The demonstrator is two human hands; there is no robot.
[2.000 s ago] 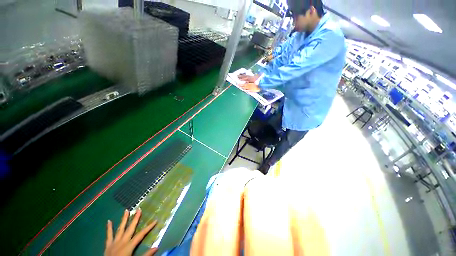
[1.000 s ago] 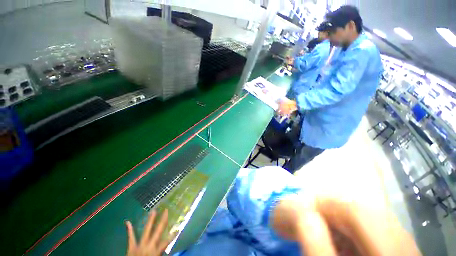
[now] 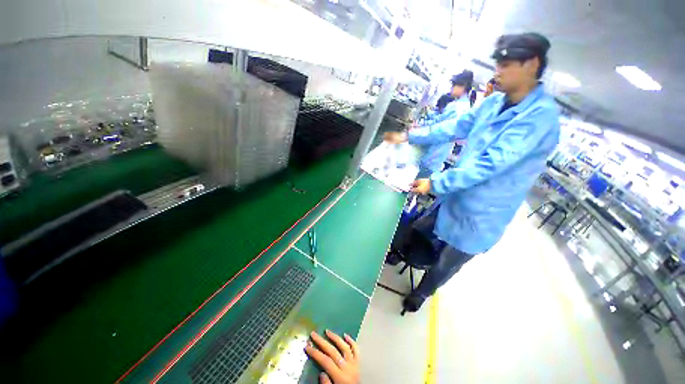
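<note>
My right hand (image 3: pixel 336 360) is at the bottom edge, palm down, fingers spread over the right edge of the yellow adhesive label sheet (image 3: pixel 289 339). It holds nothing that I can see. The sheet has pale glare patches and is cut off below. The dark die-cut sheet (image 3: pixel 255 324), a grid of small squares, lies just left of it on the green bench mat (image 3: pixel 351 240). A thin dark tool, apparently tweezers (image 3: pixel 312 246), lies farther up by the white line. My left hand is out of the picture.
Left of the red lines is the dark green belt (image 3: pixel 161 281). Behind it stand a translucent tray stack (image 3: pixel 218 124) and black trays (image 3: pixel 323 133). A metal post (image 3: pixel 369 127) rises at the belt's edge. A person in a blue smock (image 3: pixel 496 161) handles printed sheets (image 3: pixel 390 166).
My left hand has left the bottom left of the picture. My right hand and arm, earlier large and blurred near the camera, are lower, with the hand at the yellow sheet. The view has shifted.
</note>
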